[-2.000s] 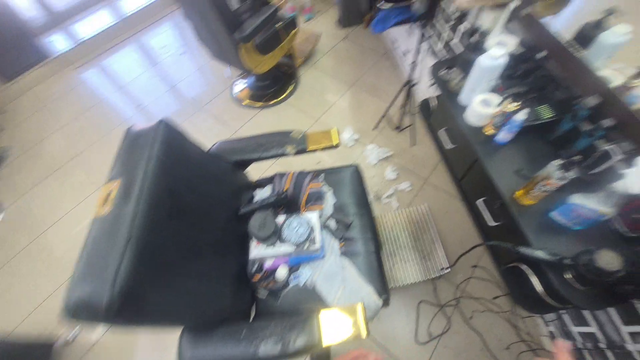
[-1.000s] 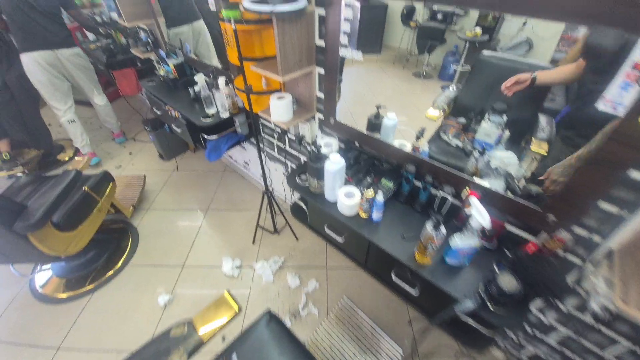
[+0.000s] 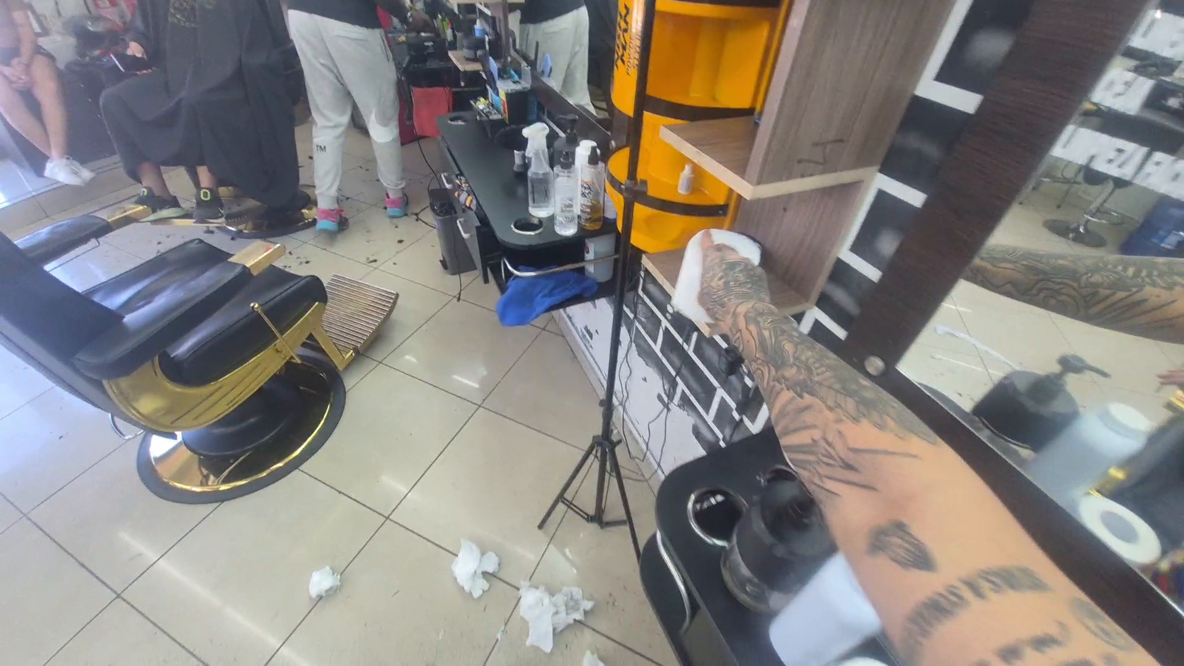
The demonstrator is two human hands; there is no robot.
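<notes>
My tattooed right arm reaches across from the lower right, and my right hand (image 3: 723,262) is closed on a white paper roll (image 3: 690,289) at the wooden shelf (image 3: 786,294). The arm hides some of the fingers. Just above are the orange display shelves (image 3: 680,180), with a small white bottle (image 3: 685,178) on one tier. Under my forearm, a dark pump bottle (image 3: 772,546) and a white bottle (image 3: 823,615) stand on the near black counter (image 3: 680,490). My left hand is outside the direct view; part of a hand shows at the mirror's right edge.
A black tripod stand (image 3: 606,388) rises before the shelves. A barber chair (image 3: 213,342) is at left, and crumpled tissues (image 3: 550,610) lie on the tiled floor. Beyond, a far counter (image 3: 499,199) holds several bottles. A standing person (image 3: 347,102) and seated people are farther back.
The paper roll stood on the wooden shelf one second ago; my right hand now holds it. My right arm has come into direct view. The view has swung left, toward the shelves.
</notes>
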